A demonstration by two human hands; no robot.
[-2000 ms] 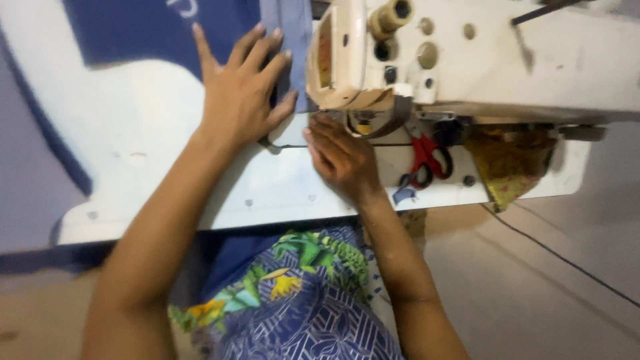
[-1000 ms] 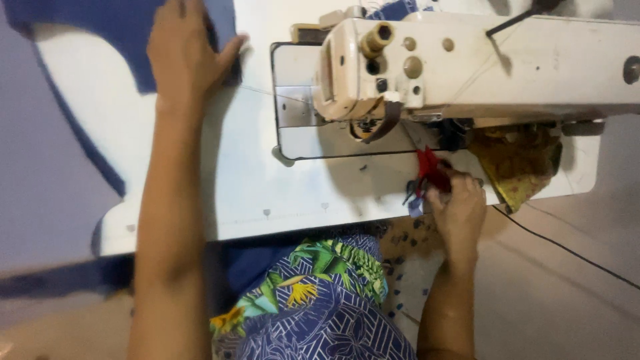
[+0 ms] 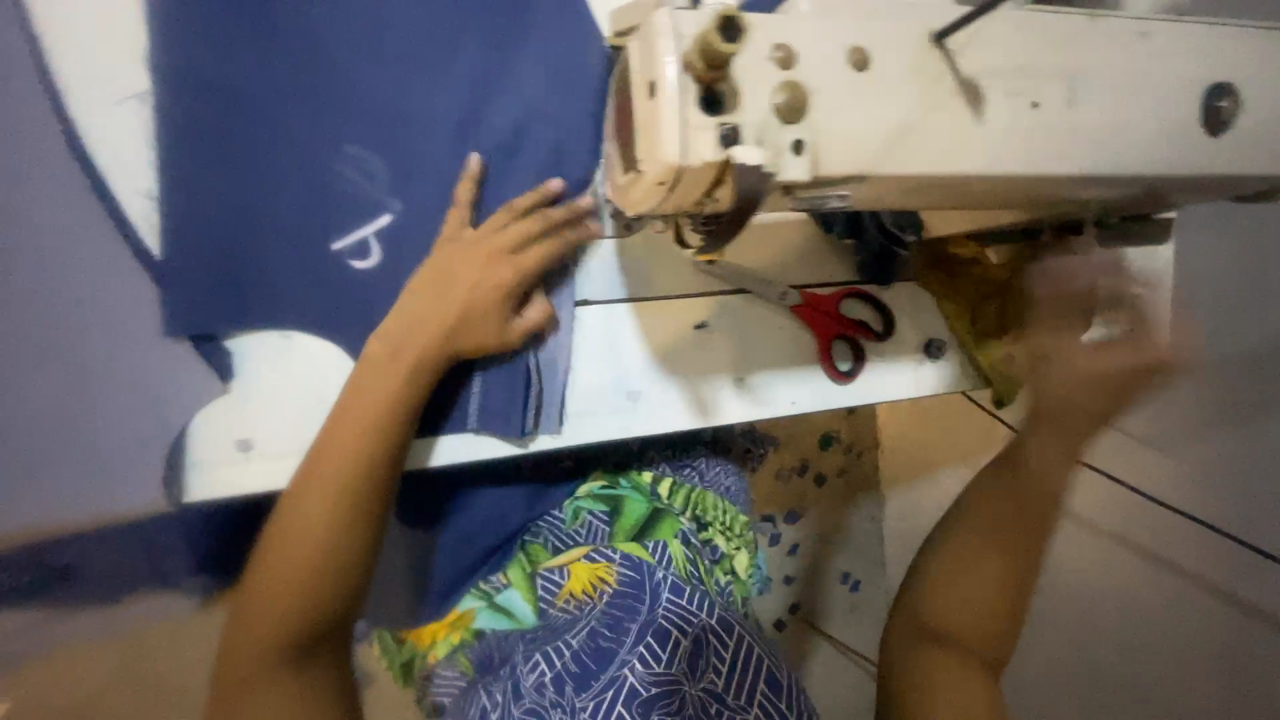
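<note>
My left hand (image 3: 495, 265) lies flat with fingers spread on a dark blue fabric piece (image 3: 290, 150), which bears a chalk mark. Its fingertips point toward the head of a white sewing machine (image 3: 665, 120), where the fabric's right edge lies. My right hand (image 3: 1090, 340) is blurred and raised at the right, near a yellowish cloth (image 3: 955, 300) under the machine's arm; whether it holds anything cannot be told. Between the hands, red-handled scissors (image 3: 835, 320) lie on the white sewing table, blades toward the needle area and touched by neither hand.
The white table's front edge (image 3: 640, 425) runs above my lap, which is covered by patterned cloth (image 3: 640, 620). Small fabric scraps (image 3: 790, 550) are scattered on the floor below. A black cable (image 3: 1180, 505) crosses the floor at the right.
The right hand has let go of the red scissors, which now lie on the table, and has moved right. The left hand and blue fabric have moved right, up to the machine head.
</note>
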